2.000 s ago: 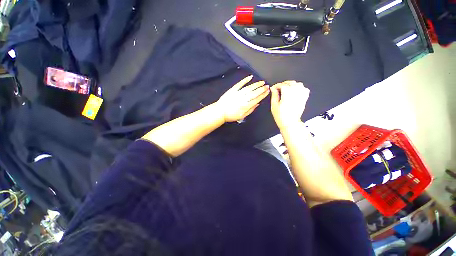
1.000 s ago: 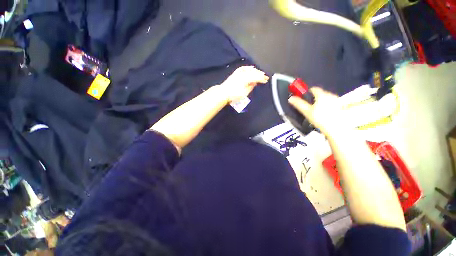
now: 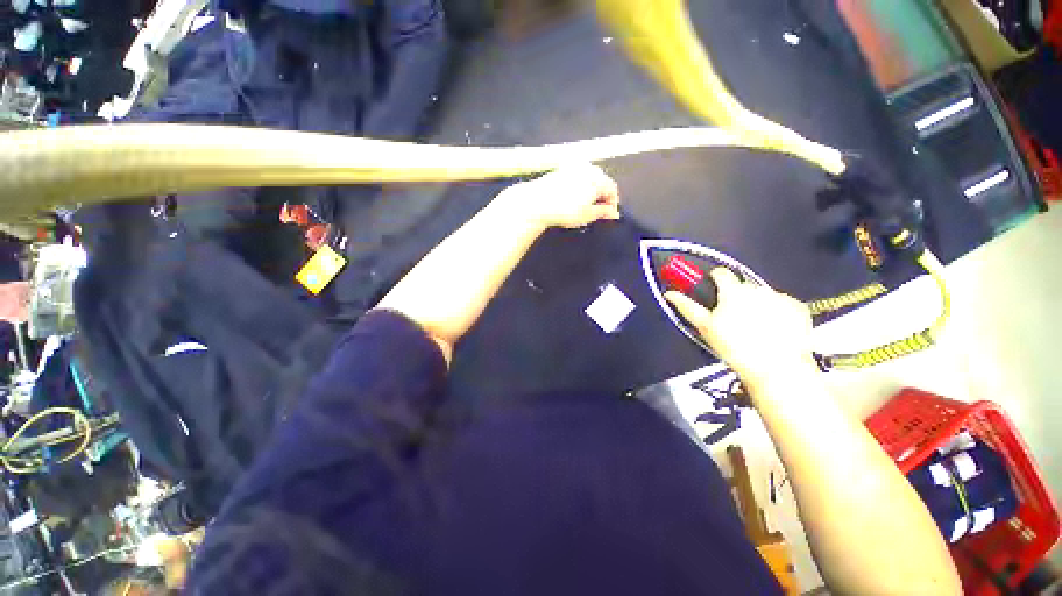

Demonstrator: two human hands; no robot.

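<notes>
A dark navy garment piece lies on the dark pressing table in front of me. My left hand is at its upper edge with fingers curled; whether they pinch the cloth is hard to see. My right hand is closed on the handle of the steam iron. The iron stands on the dark surface right of my left hand, its pointed tip to the upper left. A small white paper ticket lies on the navy cloth between my arms.
A yellow hose crosses above my left hand and runs to a fitting at the right. A yellow-orange tag lies at the left among dark cloth. A red basket holding dark pieces stands at lower right. A dark slotted panel is at upper right.
My right hand left the cloth and took hold of the iron, which came down from the back to the right of the cloth. The hose swung across the view. The ticket became fully visible.
</notes>
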